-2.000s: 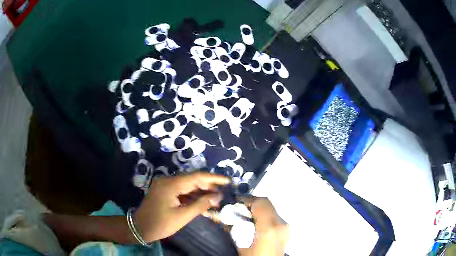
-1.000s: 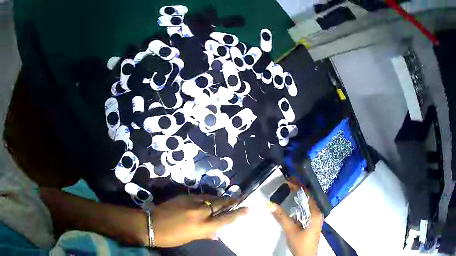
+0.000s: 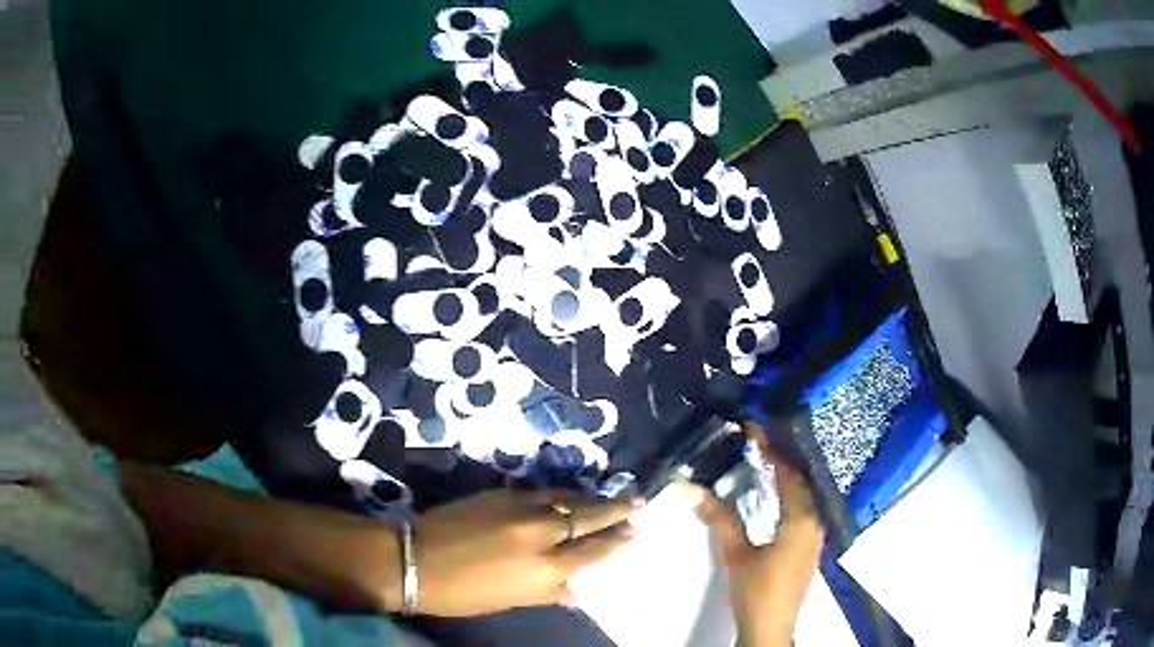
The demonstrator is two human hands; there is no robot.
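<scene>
White oblong parts with dark round spots lie in a loose heap (image 3: 566,303). A white sheet (image 3: 652,575) lies in front of me, partly under both hands. My left hand (image 3: 506,544) lies palm down with its fingertips at the sheet's left edge; whether it grips the sheet is unclear. My right hand (image 3: 772,544) is over the sheet's right side and holds a crumpled white bundle (image 3: 758,497) in its fingers. Dark pieces (image 3: 699,458) show at the sheet's top edge by the right fingertips; their outlines are blurred.
A blue bin (image 3: 873,417) of tiny silvery-grey pieces stands right of the heap. A large blank white sheet (image 3: 955,544) lies beyond it. A dark green mat (image 3: 253,76) is behind the heap. A grey bench with equipment runs along the right, with a red strip (image 3: 1069,76) at the top right.
My left hand has moved from beside the white bundle to the white sheet's left edge. My right hand has moved right, over the sheet, still holding the bundle. The camera view has turned.
</scene>
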